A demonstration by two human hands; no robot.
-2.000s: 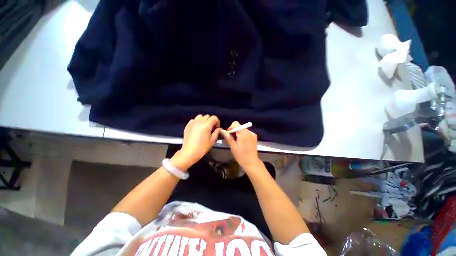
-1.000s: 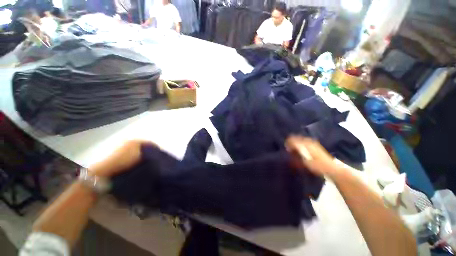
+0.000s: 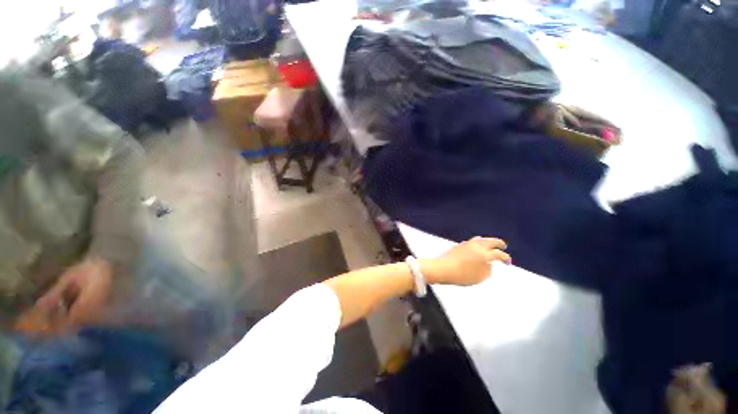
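Observation:
A navy coat [image 3: 502,178] lies on the white table [image 3: 526,323] and covers the front of the grey garment stack [image 3: 445,61]. More navy cloth [image 3: 672,275] lies at the right. My left hand [image 3: 471,261], with a pale bracelet at the wrist, is over the table beside the coat's near edge. Its fingers are bent and I cannot tell if they hold anything. My right hand [image 3: 696,392] shows small and blurred at the bottom right, on the navy cloth, cut off by the picture's edge; its grip is unclear.
A small open cardboard box [image 3: 578,133] stands behind the coat. Another person's hand [image 3: 77,295] and sleeve are at the left, blurred. A stool [image 3: 291,133] and a large carton [image 3: 243,101] stand on the floor left of the table.
The view has swung left. The navy coat held between both hands a second ago now lies on the table against the grey stack. My left hand is off it; my right hand is lower right.

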